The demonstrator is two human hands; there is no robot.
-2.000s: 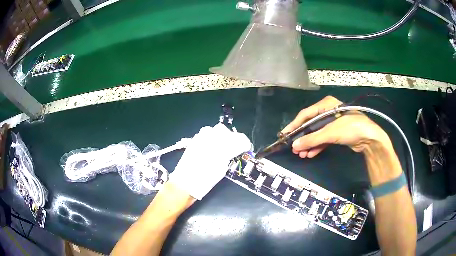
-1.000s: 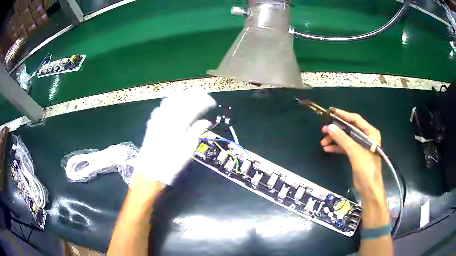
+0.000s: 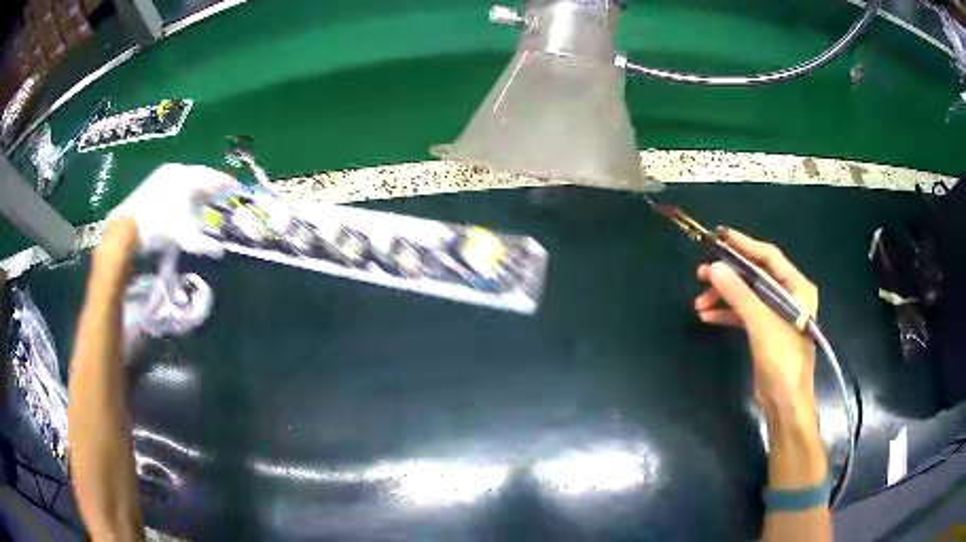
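Observation:
My left hand [image 3: 170, 212], in a white glove, grips the left end of the open power strip [image 3: 397, 249]. The strip is motion-blurred and held up over the dark green mat near the speckled rail, its circuit-board end pointing right. The bagged white power cord [image 3: 175, 302] hangs below the glove. My right hand [image 3: 757, 302], bare, holds the soldering iron [image 3: 731, 259] at the right. Its tip points up and left, just below the fume hood, apart from the strip.
The translucent fume hood [image 3: 561, 116] hangs above the speckled rail [image 3: 371, 185]. Another strip [image 3: 138, 124] lies on the green conveyor belt at the upper left. A bagged cord and strip [image 3: 40, 371] lie at the left edge. A dark bundle [image 3: 900, 291] lies at the right.
My left hand has moved left and up, lifting the strip and dragging the bagged cord along. My right hand backed the iron away from the strip earlier and has since barely moved.

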